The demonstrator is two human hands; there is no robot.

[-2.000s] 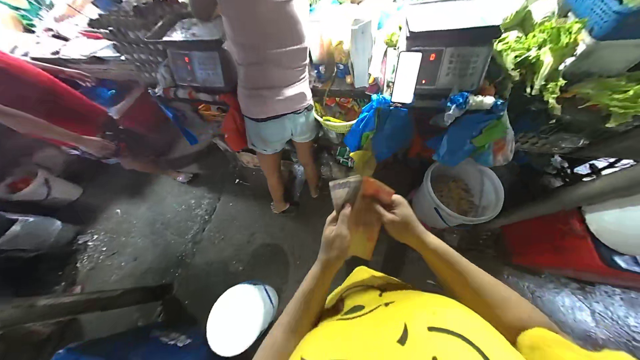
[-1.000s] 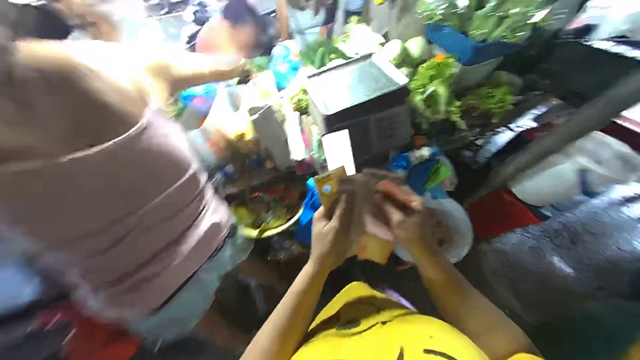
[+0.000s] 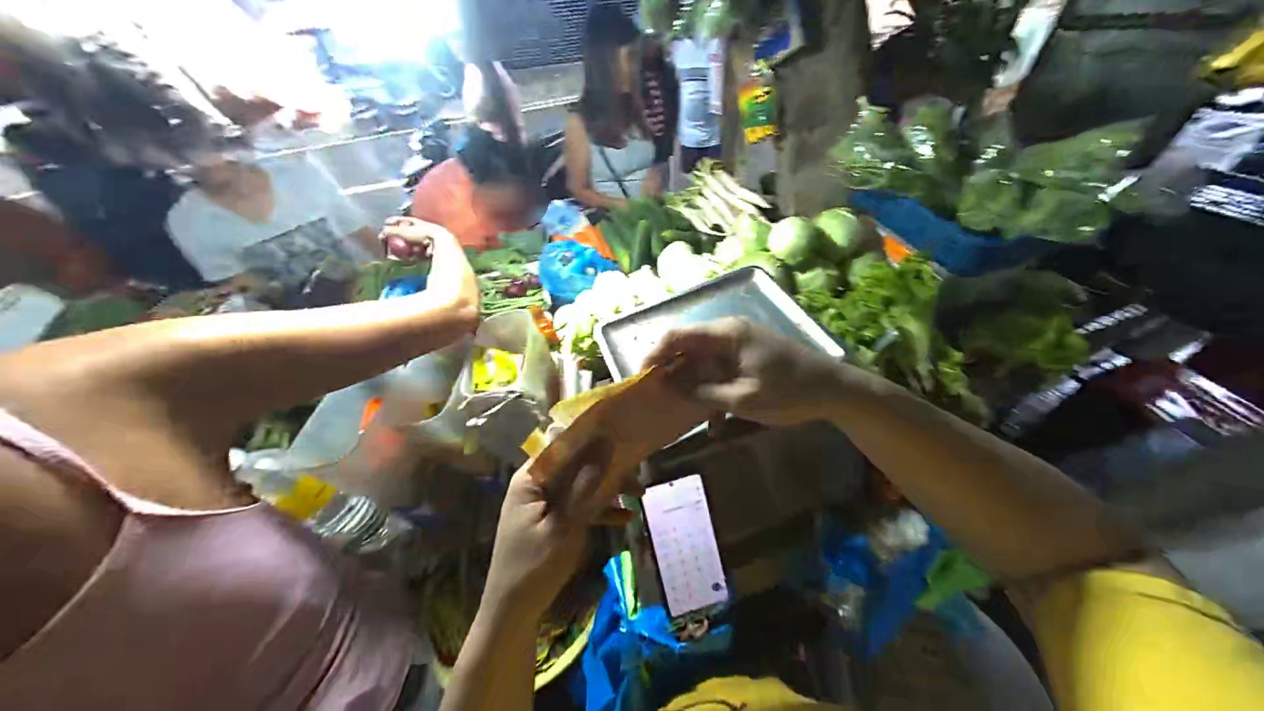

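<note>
Folded paper banknotes (image 3: 622,425), orange-brown and yellowish, stretch between my two hands. My left hand (image 3: 553,513) grips their lower left end. At the upper right end, my right hand (image 3: 736,370) has its fingers closed on them, in front of the metal pan (image 3: 770,306) of a weighing scale. A phone (image 3: 685,545) with a lit keypad-like screen stands upright below the scale, just right of my left wrist. Blur hides how many notes there are.
A person in a pink top (image 3: 227,602) reaches across at left, holding a small reddish round vegetable (image 3: 403,247). Behind the scale lie round green vegetables (image 3: 793,240) and leafy lettuce (image 3: 889,321). Blue plastic bags (image 3: 869,583) hang in front. More people are across the stall.
The view has swung and come closer to the stall. My hands have risen from in front of my body to beside the scale pan, still holding the notes.
</note>
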